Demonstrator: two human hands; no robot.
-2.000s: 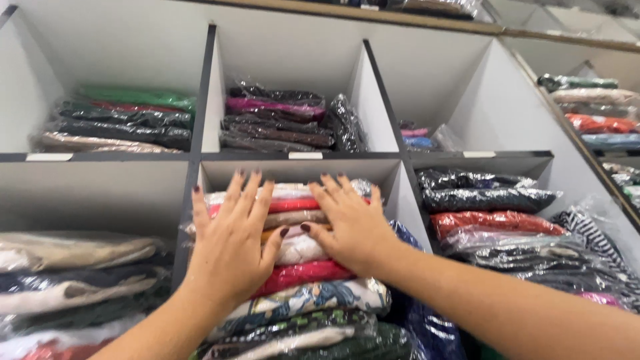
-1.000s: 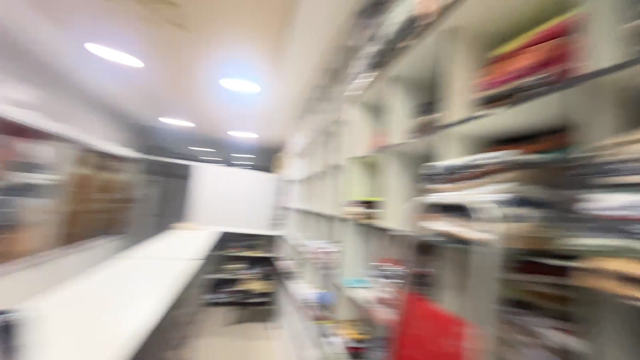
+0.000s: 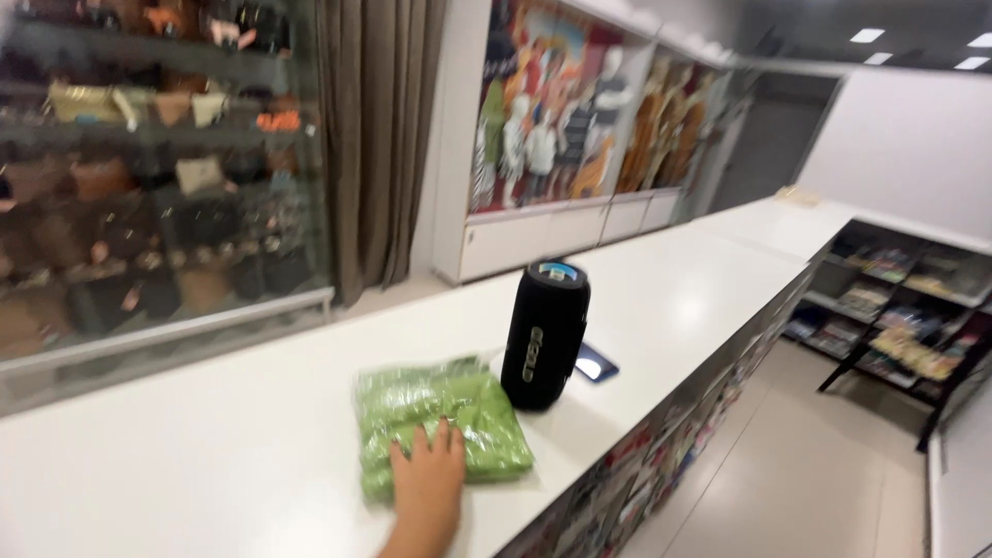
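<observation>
On the white counter lies a folded bright green garment in a clear plastic bag (image 3: 465,411). My left hand (image 3: 430,465) reaches in from the bottom and rests palm down on the near part of this packet, its fingers a little apart and its thumb not visible. My right hand is out of view. Just right of the packet, a black cylindrical speaker (image 3: 545,337) stands upright, with a lit blue patch on its top. A dark blue phone-like object (image 3: 595,363) lies flat behind the speaker, to its right.
The long white counter (image 3: 666,271) runs away to the right. Bags fill a glass-fronted display (image 3: 155,178) at left, beside a brown curtain (image 3: 380,139). Packed goods line shelves below the counter's right edge. A dark-legged chair or stand (image 3: 914,353) is farther back in the aisle.
The view has swung from the cubbies to the counter. Two seconds ago both hands lay on a stack of bagged garments in a cubby; now one hand is on a green packet.
</observation>
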